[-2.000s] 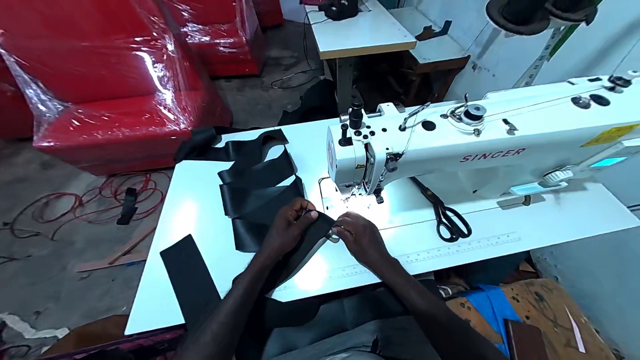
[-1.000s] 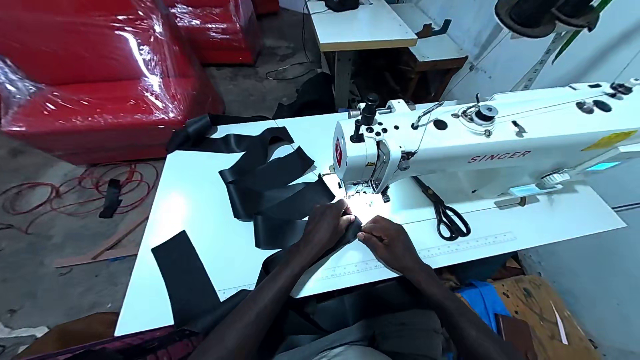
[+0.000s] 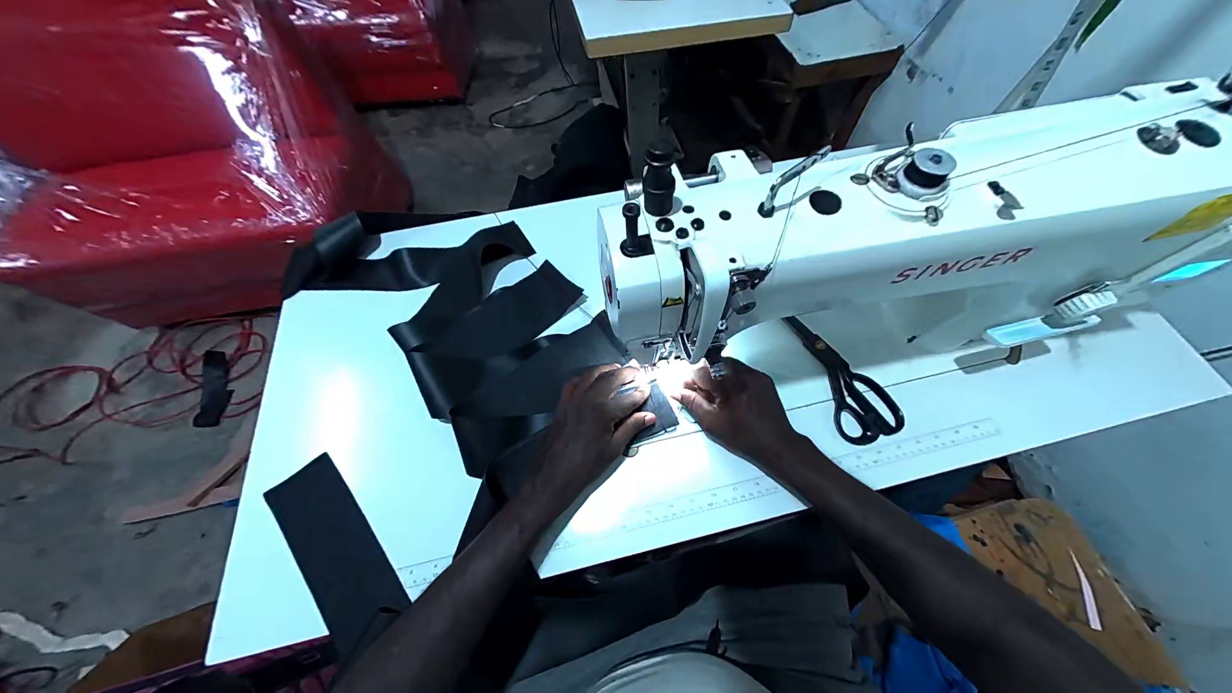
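Note:
A white Singer sewing machine (image 3: 914, 241) stands on a white table, its lamp shining on the needle area. My left hand (image 3: 602, 409) presses on a black fabric strip (image 3: 657, 412) just left of the presser foot. Close to the needle, on its right side, my right hand (image 3: 736, 404) has its fingertips at the strip's edge; whether they pinch it is lost in the glare. More of the black strip lies in loose folds (image 3: 481, 327) behind and left of my left hand. Black-handled scissors (image 3: 852, 390) rest under the machine arm.
Another black strip (image 3: 332, 539) hangs over the table's front left. A ruler scale (image 3: 914, 448) runs along the front edge. Red plastic-wrapped seats (image 3: 192, 173) stand beyond the left side, with a red hose (image 3: 115, 385) on the floor. A second table (image 3: 674, 24) stands behind.
Both hands have moved away from my body to the machine's needle area, bringing the strip's end with them. The folds on the table have shifted and spread. The scissors have stayed in place.

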